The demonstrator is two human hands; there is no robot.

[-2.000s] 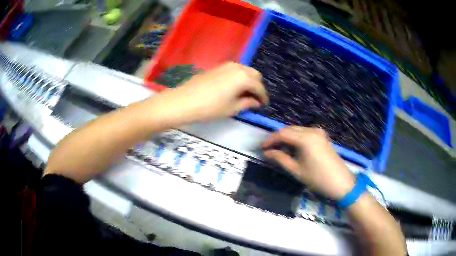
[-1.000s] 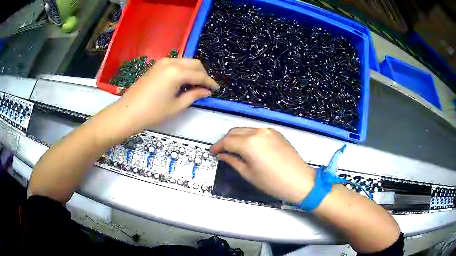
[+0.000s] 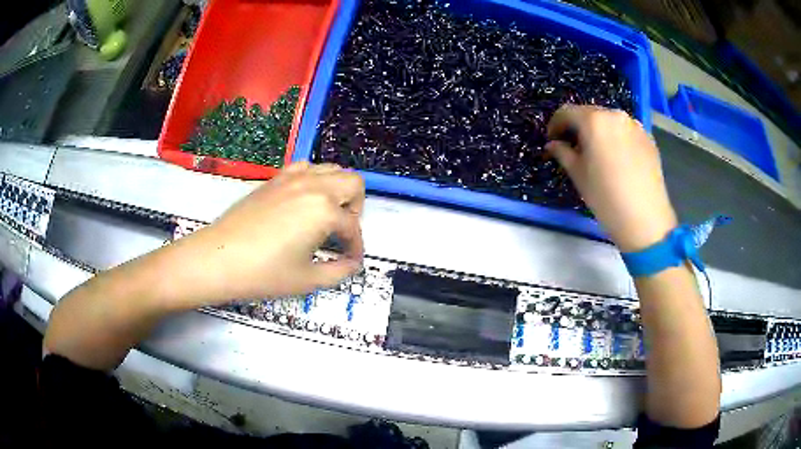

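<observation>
A blue bin (image 3: 492, 204) holds a heap of small dark components with shiny leads (image 3: 439, 96). My right hand (image 3: 610, 167), with a blue wrist strap (image 3: 659, 254), is over the right part of this heap, thumb and fingertips close together at the parts. My left hand (image 3: 303, 224) is over a white PCB panel (image 3: 369, 307) in the rail, fingers curled towards thumb. Whether either hand holds a component cannot be seen. The panel has blue and dark parts, and its left part is hidden under my left hand and forearm.
A red bin (image 3: 250, 57) with green components (image 3: 241, 131) stands left of the blue bin. Another PCB panel (image 3: 575, 333) lies farther right in the conveyor rail (image 3: 439, 386), past a dark gap. A small blue bin (image 3: 729, 127) is at the right. A green round object (image 3: 112, 44) is upper left.
My right hand has moved from the panel's right end up and right to the blue bin's heap. My left hand has moved down from the blue bin's near edge to over the panel.
</observation>
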